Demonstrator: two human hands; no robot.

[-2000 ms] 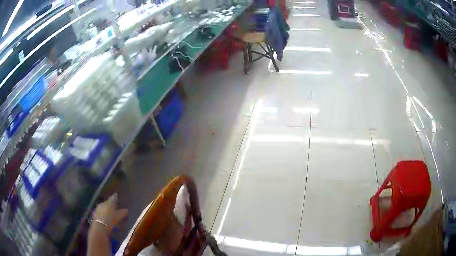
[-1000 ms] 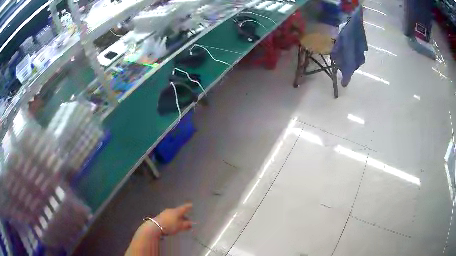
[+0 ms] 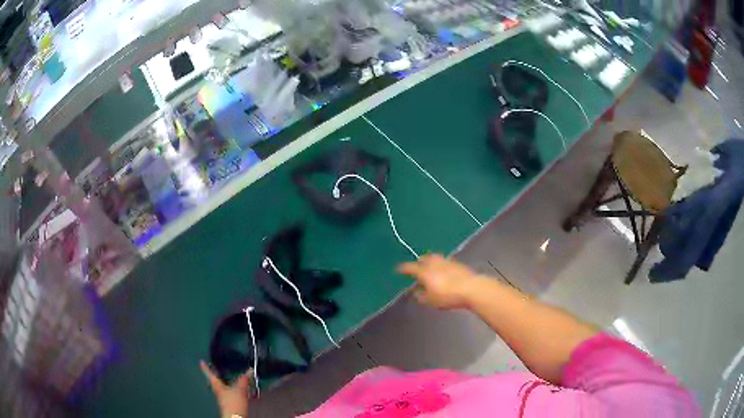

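Note:
Several black curved devices with white cables lie on the green bench. The nearest one (image 3: 232, 339) is at the lower left, another (image 3: 298, 273) is just above it, and a third (image 3: 347, 184) is in the middle. My left hand (image 3: 228, 393), partly cut off by the bottom edge, is at the nearest device's lower rim with fingers apart; whether it touches is unclear. My right hand (image 3: 440, 282) is over the bench's front edge, its fingers extended and partly bent, close to the end of the middle device's white cable (image 3: 390, 214). I see nothing held in it.
Two more black devices (image 3: 514, 139) lie farther right. Blurred trays (image 3: 33, 326) stand at the left. Clear bags and parts crowd the shelf behind, with a dark phone-like slab (image 3: 181, 65). A wooden chair (image 3: 644, 171) with a blue garment (image 3: 701, 216) stands at the right.
The view has turned toward the bench, and the black devices are now close in front. My right hand and pink sleeve have come into view. My left hand has moved to the nearest device.

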